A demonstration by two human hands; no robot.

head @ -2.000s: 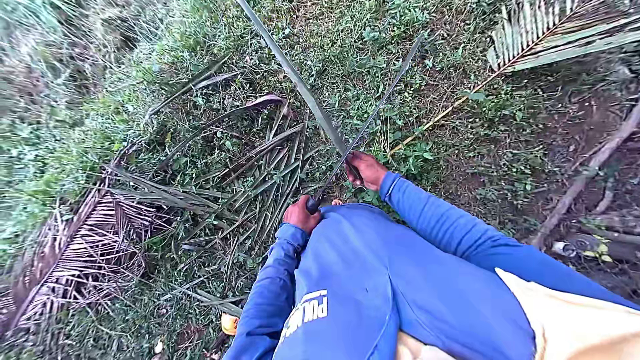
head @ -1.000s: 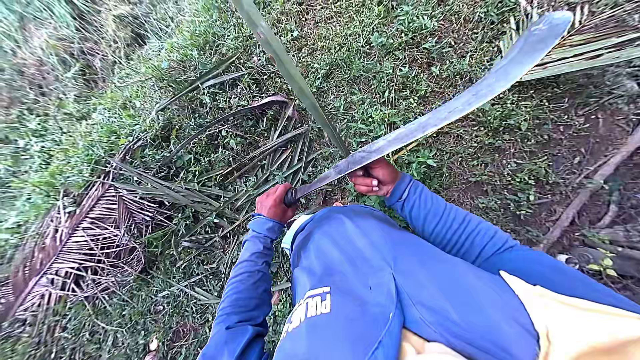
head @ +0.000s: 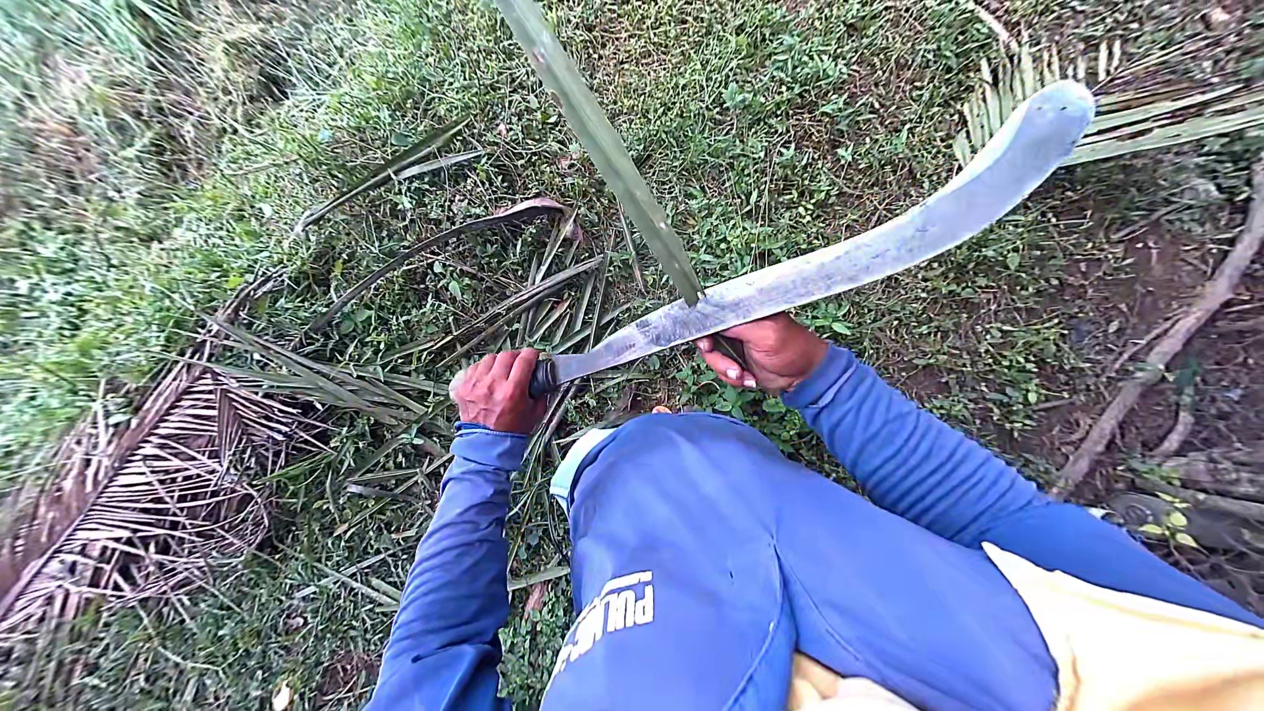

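Observation:
My left hand (head: 499, 390) is closed around the dark handle of a long machete. The machete's wide, curved steel blade (head: 869, 252) reaches up to the right, its rounded tip over a palm frond. Beside the middle of the blade, my right hand (head: 765, 351) grips the lower end of a long green palm leaf strip (head: 617, 168), which rises toward the top edge. Strip and blade cross just above my right fingers; the blade hides a short part of the strip. My leg in blue trousers lies below both hands.
A dry brown palm frond (head: 158, 504) lies on the grass at the left. Cut leaf strips (head: 528, 301) are scattered near my left hand. A greener frond (head: 1165, 118) lies at the upper right, with a bare branch or root (head: 1175, 355) below it.
The machete blade has turned from edge-on to showing its broad flat side, and it has shifted slightly since. My right hand stays on the leaf strip.

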